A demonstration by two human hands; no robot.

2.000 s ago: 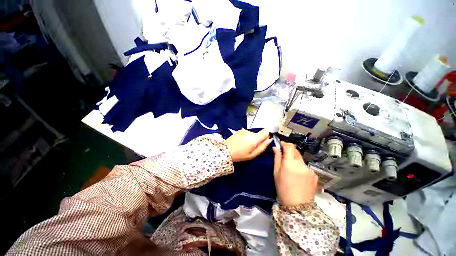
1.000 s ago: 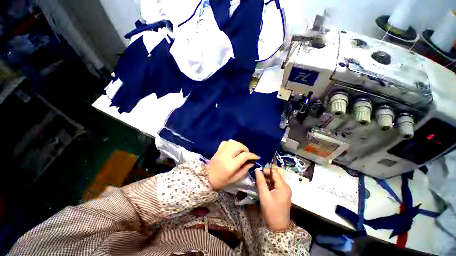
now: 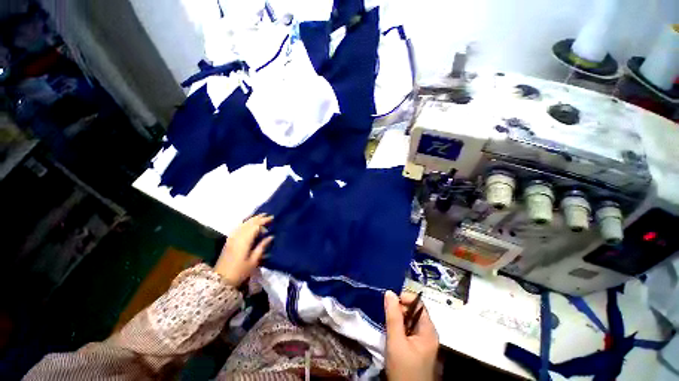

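A navy garment panel (image 3: 342, 223) lies spread on the table left of the overlock machine (image 3: 536, 171), with a pale seam line near its lower edge. A white panel (image 3: 327, 314) hangs from it over my lap. My left hand (image 3: 244, 249) rests at the panel's left edge, fingers apart. My right hand (image 3: 411, 333) pinches the lower right corner of the navy panel between thumb and fingers. A small dark tool, perhaps thread snips (image 3: 413, 309), shows between its fingers. The needle area (image 3: 445, 190) is beside the panel's right edge.
Navy and white panels (image 3: 290, 104) lie heaped at the back of the table (image 3: 201, 195). Navy offcuts (image 3: 573, 357) with a bit of red lie right of the machine. Thread trimmings (image 3: 439, 274) lie below the needle area. Thread cones (image 3: 595, 33) stand behind the machine.
My left hand has moved from the lower edge to the left edge of the navy panel. My right hand is lower, at the corner. The panel lies flatter, with its seamed edge showing.
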